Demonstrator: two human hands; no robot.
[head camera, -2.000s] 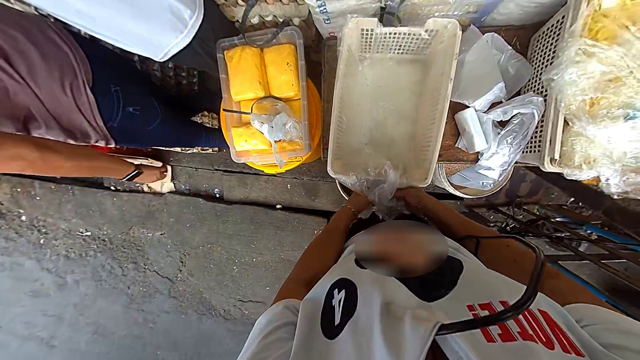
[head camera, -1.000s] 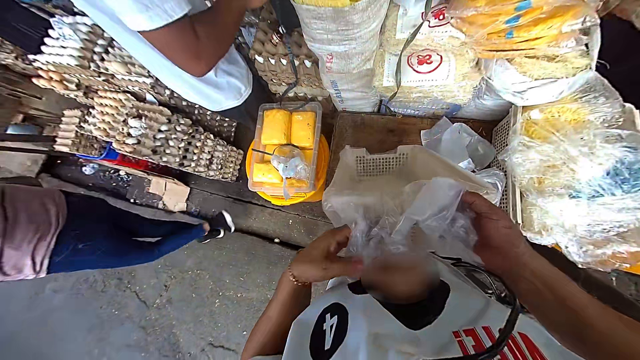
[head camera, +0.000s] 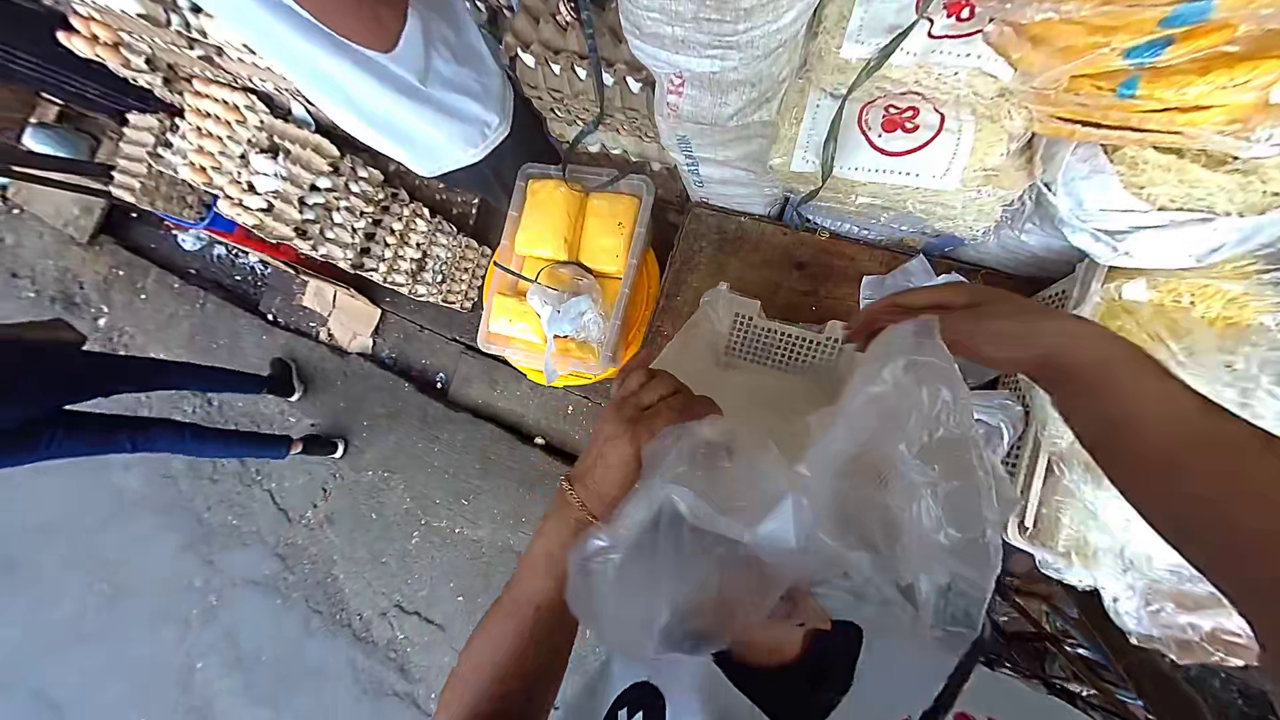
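Observation:
A clear plastic bag (head camera: 880, 480) hangs spread wide in front of my chest, over the near part of a white plastic crate (head camera: 785, 340). My left hand (head camera: 645, 420), with a bracelet at its wrist, grips the bag's left edge. At the bag's upper right edge is my right hand (head camera: 935, 315), its fingers bent over the plastic beside the crate's rim. The crate's near end is hidden behind the bag. Left of the crate, a clear plastic tub (head camera: 640, 255) of yellow blocks (head camera: 548, 220) rests on a yellow round container (head camera: 645, 310), with a small knotted bag (head camera: 572, 305) on top.
Stacked egg trays (head camera: 300, 190) line the ledge at the left. Big woven sacks (head camera: 725, 90) and bags of noodles (head camera: 1180, 80) stand beyond the crate. A person in a white shirt (head camera: 420, 90) is behind the tub; another person's legs (head camera: 180, 380) are on the pavement at left.
My hands have come up from the crate's near end and moved apart. The plastic bag, bunched between them two seconds ago, is now spread wide. The view has shifted strongly.

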